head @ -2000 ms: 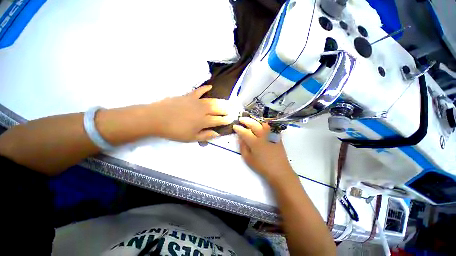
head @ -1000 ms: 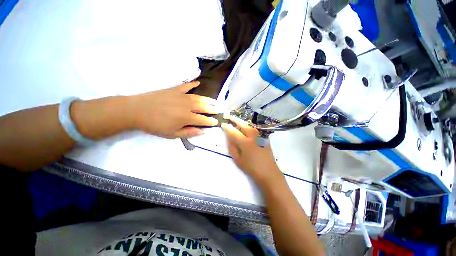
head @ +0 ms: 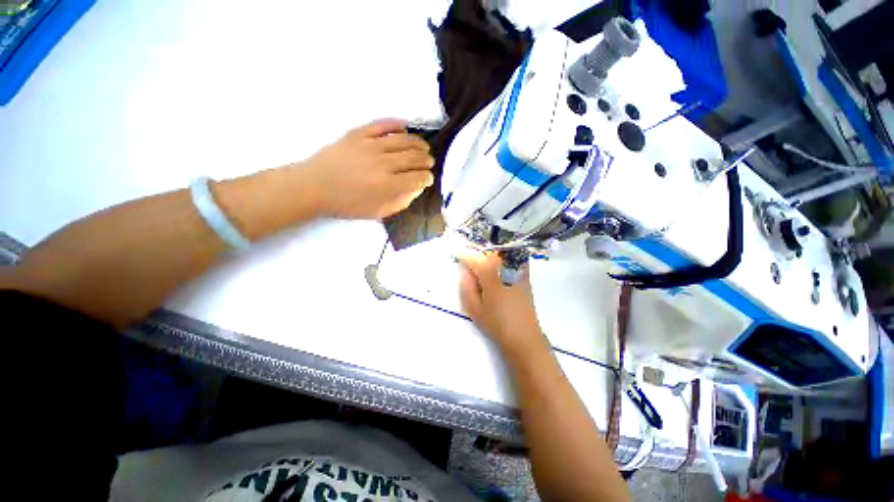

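The brown fabric panel [head: 474, 65] runs from the back of the table down beside the machine head to the needle area. My left hand [head: 377, 172] lies flat on its left edge, fingers pointing right, just left of the head. My right hand [head: 498, 294] is at the presser foot [head: 477, 231], its fingertips under the head and partly hidden in glare; whether they grip the cloth cannot be told. The white sewing machine [head: 549, 127] with blue stripes stands over the cloth. White fabric blends into the table at the panel's left edge.
The white table [head: 294, 294] has a measuring scale along its front edge. Dark thread snips [head: 642, 404] lie at the right, between brown strips [head: 619, 377] draped over the edge. A blue cloth or bin [head: 686, 49] is behind the machine.
My left hand has moved back, away from the needle, along the brown panel, uncovering cloth near the presser foot. My right hand stays by the foot. The view has shifted.
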